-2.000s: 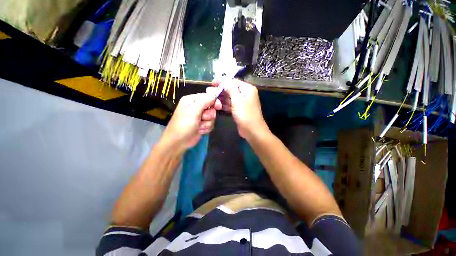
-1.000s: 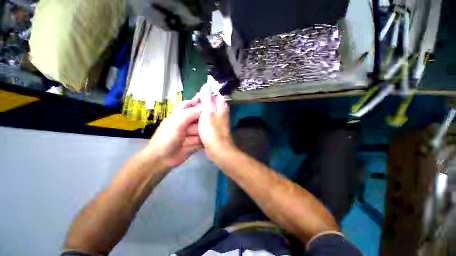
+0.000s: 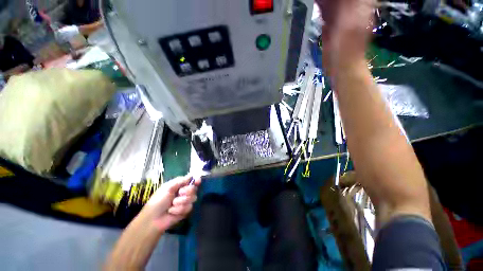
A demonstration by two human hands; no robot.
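My left hand (image 3: pixel 172 204) is closed in a pinch just below the dark crimping die (image 3: pixel 203 148); a tiny shiny piece, apparently a terminal, shows at its fingertips. My right hand (image 3: pixel 347 16) is at the top edge, right of the crimping machine (image 3: pixel 233 84), blurred and partly cut off; whether it holds anything cannot be told. The terminal tray (image 3: pixel 280 143) holds a heap of silver terminals (image 3: pixel 246 148) under the machine. The left strip bundle (image 3: pixel 132 151) lies left of the die, yellow ends toward me. The right strip bundle (image 3: pixel 310 108) lies right of the tray.
A stuffed tan sack (image 3: pixel 47 119) lies far left, with blue material (image 3: pixel 87 164) beside the left bundle. A clear plastic bag (image 3: pixel 405 100) lies on the green bench at right. A cardboard box (image 3: pixel 341 225) with strips stands below the bench. Another person's arm (image 3: pixel 79 29) shows upper left.
My hands have parted. The right has moved from beside the left, far up and right past the machine. The left stays near the die. The view has tilted up, showing the machine's front.
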